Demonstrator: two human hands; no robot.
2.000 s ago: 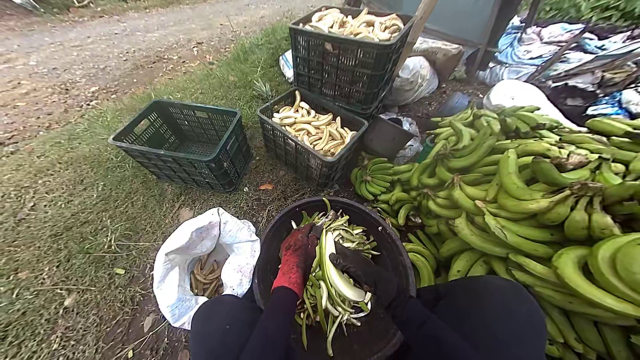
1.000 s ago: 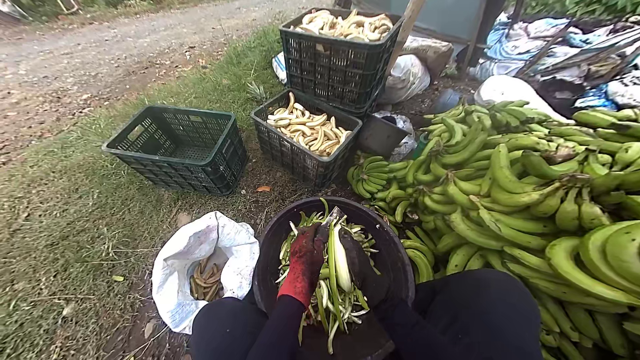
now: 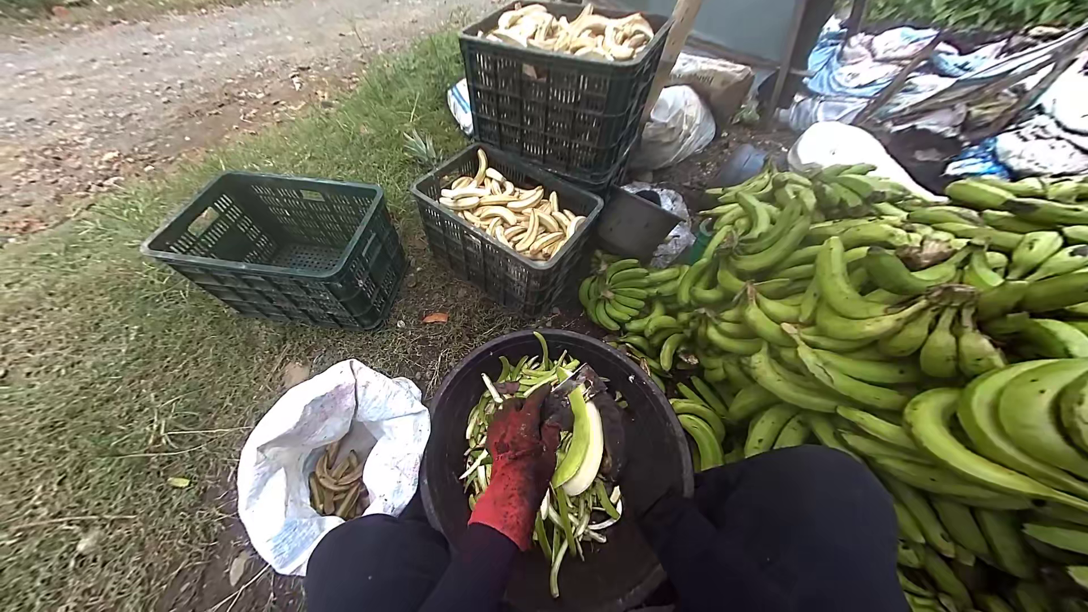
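Note:
My left hand [image 3: 520, 450], in a red glove with dark stains, is over a round black tub [image 3: 659, 408] between my knees, its fingers against a partly peeled green plantain [image 3: 581, 446]. The fruit shows a pale strip where skin is off. My right hand [image 3: 610, 429], dark-gloved, is on the far side of the fruit and partly hidden by it; its exact grip is unclear. A flat blade-like piece [image 3: 576, 381] shows at the top of the fruit by the hands. Green and white strips of peel [image 3: 552, 544] lie in the tub below.
A white sack [image 3: 263, 476] with brownish pieces stands left of the tub. Beyond are a dark green crate [image 3: 280, 272] without fruit, a crate of peeled plantains [image 3: 518, 272], and another full crate [image 3: 552, 110] behind. Green plantains [image 3: 850, 331] are heaped on the right.
Two seconds ago the fruit lay tilted with my hands farther apart; since then my hands have come together around it. It now leans with its pale side to the right.

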